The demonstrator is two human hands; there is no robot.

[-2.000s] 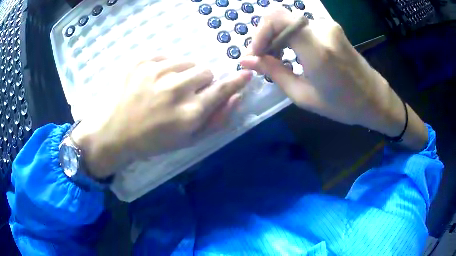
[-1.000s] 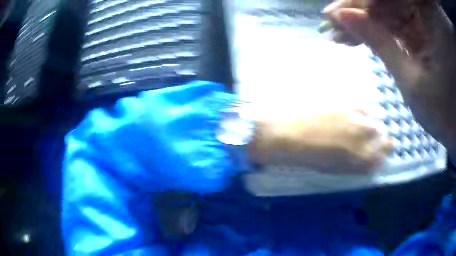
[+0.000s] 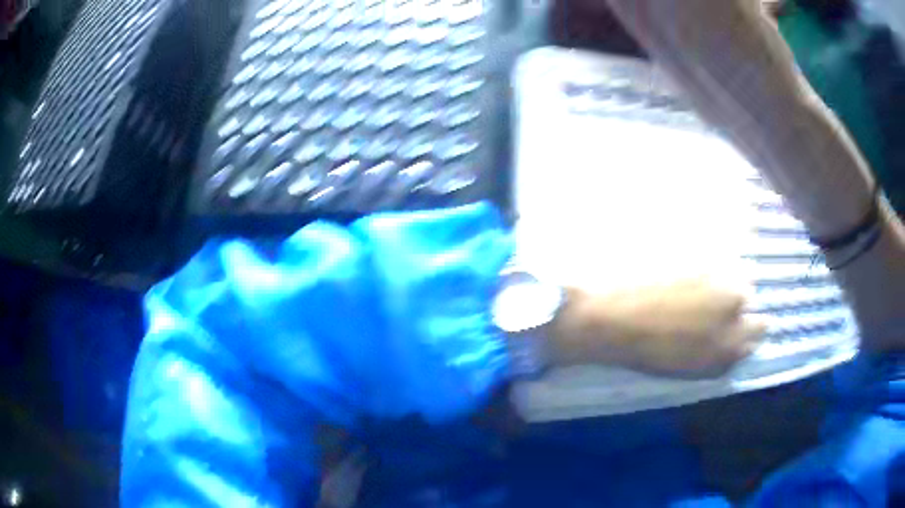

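The white tray [image 3: 625, 159] lies in front of me, glaring white in its middle. Blurred rows of small parts [image 3: 794, 288] sit in its right side. A short dark row shows near its back edge. My left hand [image 3: 660, 327] lies low over the tray's front part, its fingertips by the filled rows. It is blurred, and I cannot tell whether it holds anything. My right arm crosses the tray's back right corner. My right hand [image 3: 685, 40] is cut off by the top edge, and its fingers are out of the picture. No stick tool shows.
A black tray [image 3: 501, 109] with rows of silvery round parts [image 3: 347, 109] stands left of the white tray. Another such tray [image 3: 89, 99] stands farther left. A dark red-brown thing [image 3: 590, 25] is behind the white tray. Green surface [image 3: 819, 60] shows at the back right.
The view has swung left, so the white tray now sits at the right. My right hand, earlier over the tray with a thin tool, has moved past the top edge. My left hand stays over the tray.
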